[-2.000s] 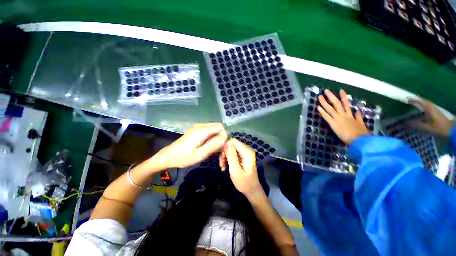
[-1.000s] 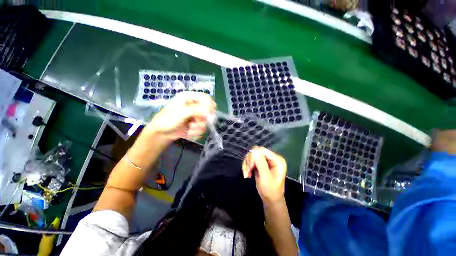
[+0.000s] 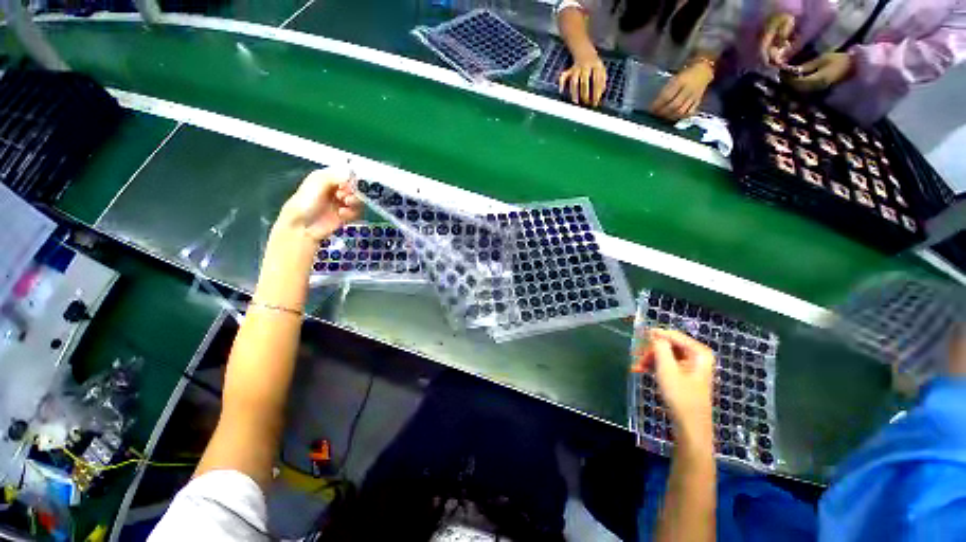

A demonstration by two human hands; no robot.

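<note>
My left hand (image 3: 323, 201) grips the upper left corner of a bent, clear blister tray (image 3: 461, 270), held up over the bench. Greyish pockets show in it. Behind and partly under it are a short blister tray (image 3: 365, 252) and a full-size blister tray (image 3: 572, 259) with rows of black discs. My right hand (image 3: 676, 371) is above the left part of another disc-filled blister tray (image 3: 744, 386). Its fingertips are close together; whether they pinch anything is unclear.
A blue-sleeved arm (image 3: 911, 455) is at right beside a blurred raised tray (image 3: 900, 318). Across the green conveyor (image 3: 424, 138) are people's hands, more clear trays (image 3: 482, 44) and black component trays (image 3: 826, 159). Clear film (image 3: 212, 249) lies at left.
My left hand has moved up and left, spreading the clear tray over the bench. My right hand has moved right, to the right-hand tray. The view has shifted, showing people across the conveyor.
</note>
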